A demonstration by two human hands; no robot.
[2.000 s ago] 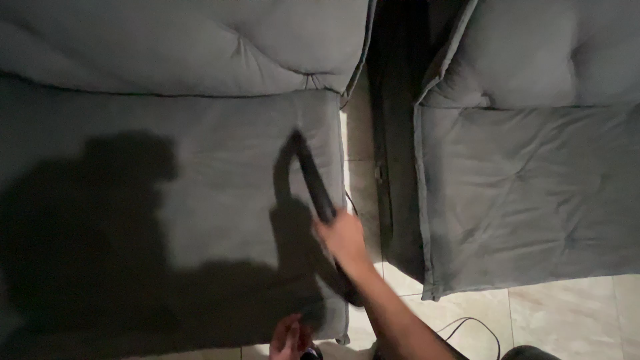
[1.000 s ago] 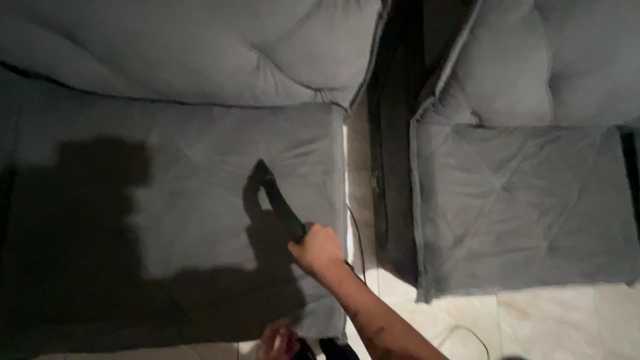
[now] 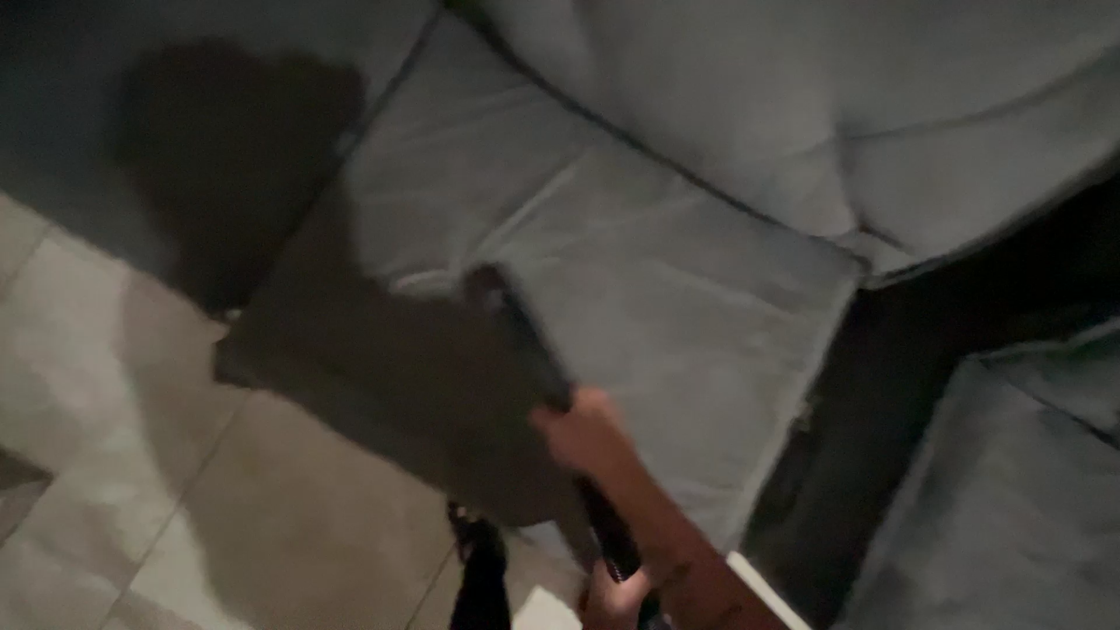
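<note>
A black wand, which looks like a vacuum cleaner's tube (image 3: 534,337), is held in my right hand (image 3: 591,429), and its tip rests on or just over the grey tufted seat cushion (image 3: 665,341). Behind my right hand, a dark ribbed hose (image 3: 612,538) runs down toward the bottom edge. My left hand (image 3: 615,591) is closed around this hose close to my right forearm. Blur hides the exact shape of the wand's tip.
A grey back cushion (image 3: 717,96) borders the seat. To the right, a dark gap (image 3: 866,437) separates it from another grey cushion (image 3: 989,507). Pale floor tiles (image 3: 289,516) lie at lower left, with a dark leg or foot (image 3: 479,569) over them.
The view has swung and tilted strongly, bringing floor tiles in at lower left. My right hand still holds the wand over the seat. More of my left hand's hold on the hose shows.
</note>
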